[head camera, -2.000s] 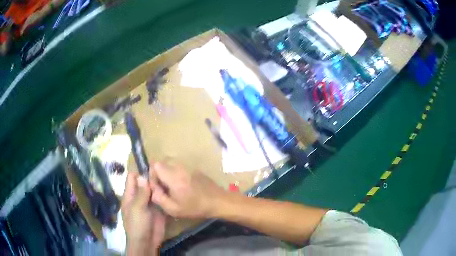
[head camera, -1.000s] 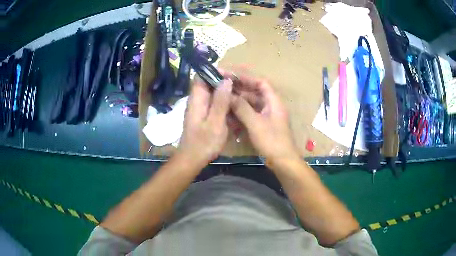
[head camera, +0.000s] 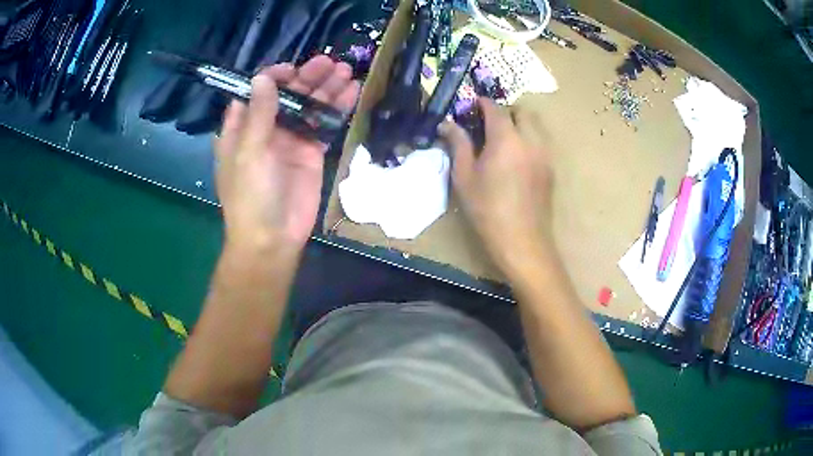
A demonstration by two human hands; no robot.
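My left hand (head camera: 281, 151) is palm up beyond the left wall of the cardboard tray. It holds a long black handle unit (head camera: 234, 82) with a shiny strip, its thin end pointing left. My right hand (head camera: 506, 183) is over the left part of the tray, its fingertips at the dark purple pieces (head camera: 481, 86). Its fingers are curled and blurred, and I cannot tell if they grip a piece. Black housing shells (head camera: 450, 78) lie just left of it. A white cloth (head camera: 397, 193) lies between my hands.
The tray (head camera: 753, 223) holds a blue electric screwdriver (head camera: 710, 240), a pink tool (head camera: 676, 228), a dark thin tool (head camera: 653, 209), screws (head camera: 628, 101), a tape roll (head camera: 513, 34) and a red scrap (head camera: 605, 296). Black shells (head camera: 209, 58) lie on the bench at left.
My hands have moved apart. My left hand has carried the handle unit left, out over the tray's wall, and turned palm up. My right hand has let go of it and is at the purple pieces.
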